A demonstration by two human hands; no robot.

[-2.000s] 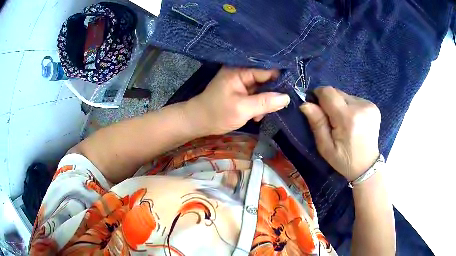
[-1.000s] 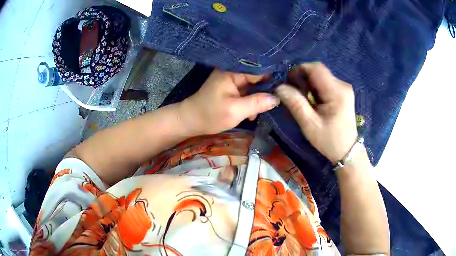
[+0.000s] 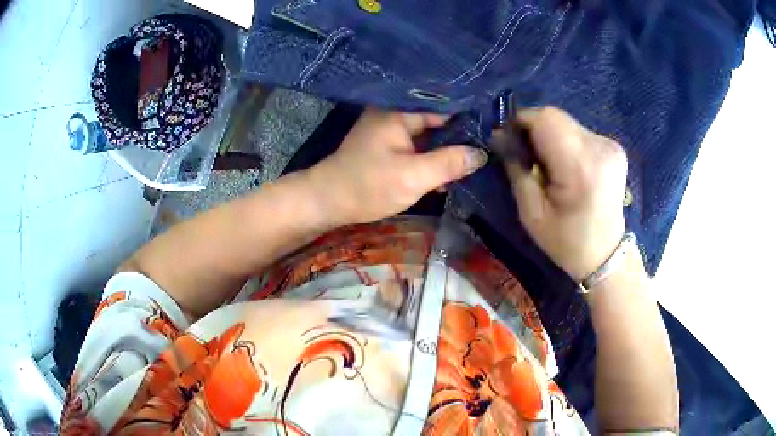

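Observation:
The dark blue denim garment (image 3: 647,94) lies spread in front of me and hangs over my lap. My left hand (image 3: 413,166) pinches its edge between thumb and fingers, near the buttonhole (image 3: 430,95). My right hand (image 3: 566,183) is close on the right, fingers curled around a dark, blurred tool (image 3: 513,146) that looks like thread snips; its blades are not clear. A pale toothed or stitched line (image 3: 503,107) shows just above the fingertips. A yellow brass button (image 3: 368,5) is at the top edge; another (image 3: 628,197) shows partly beside my right hand.
A clear bin (image 3: 174,180) at the upper left holds a floral cloth bag (image 3: 196,106). A blue-capped bottle (image 3: 82,134) is beside it. The white tabletop (image 3: 723,255) shows on the right. Speckled floor (image 3: 293,115) shows between bin and garment.
The garment shifted slightly left and up. My right hand moved left, then slightly back right. The pale toothed line, covered a second ago, shows again; the silver tip seen earlier is no longer distinct.

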